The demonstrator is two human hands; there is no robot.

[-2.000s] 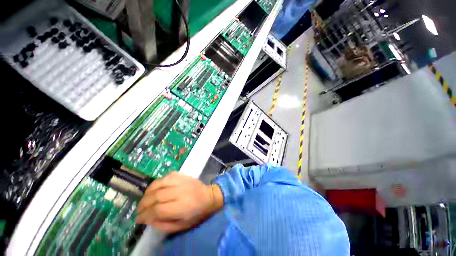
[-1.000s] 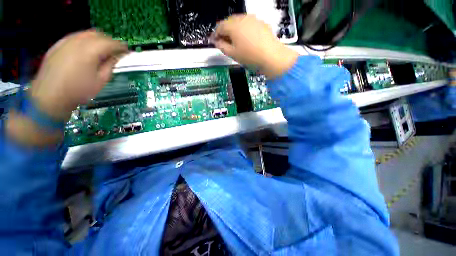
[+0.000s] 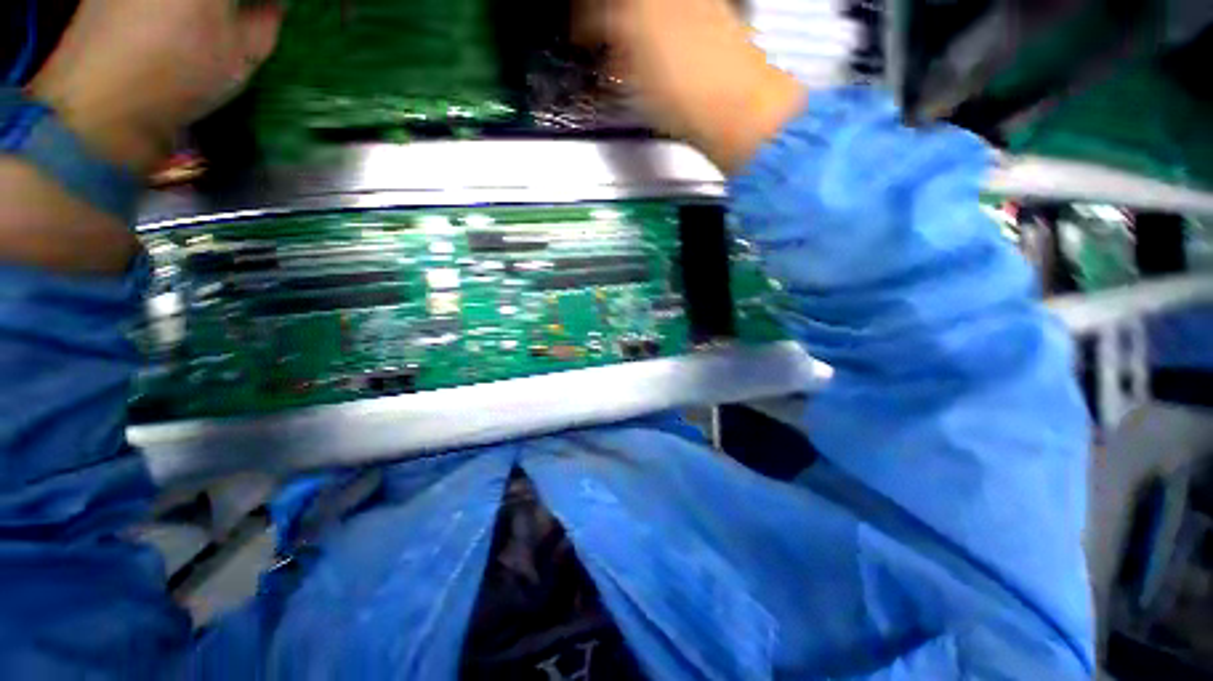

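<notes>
Green printed circuit boards [image 3: 492, 313] lie between two pale conveyor rails [image 3: 492, 403], with dark connector bars and small parts on them; the view is blurred. My left hand [image 3: 153, 60] is over the bins at the top left, blurred, with a blue strap on the wrist; its fingertips reach the green bin's left side. My right hand [image 3: 685, 67] is at the top edge, over the black bin [image 3: 575, 100] of silver parts, its fingers blurred and partly cut off. What either hand holds cannot be seen.
The green parts bin [image 3: 386, 67] stands behind the far rail, between my hands. A white tray [image 3: 805, 37] with dark pieces is right of my right hand. More boards [image 3: 1097, 246] lie further right along the line. A dark gap separates boards near the middle.
A second ago both hands were lower in the picture; now they are nearer its top edge. The boards and rails show lower and more blurred, as the view has shifted.
</notes>
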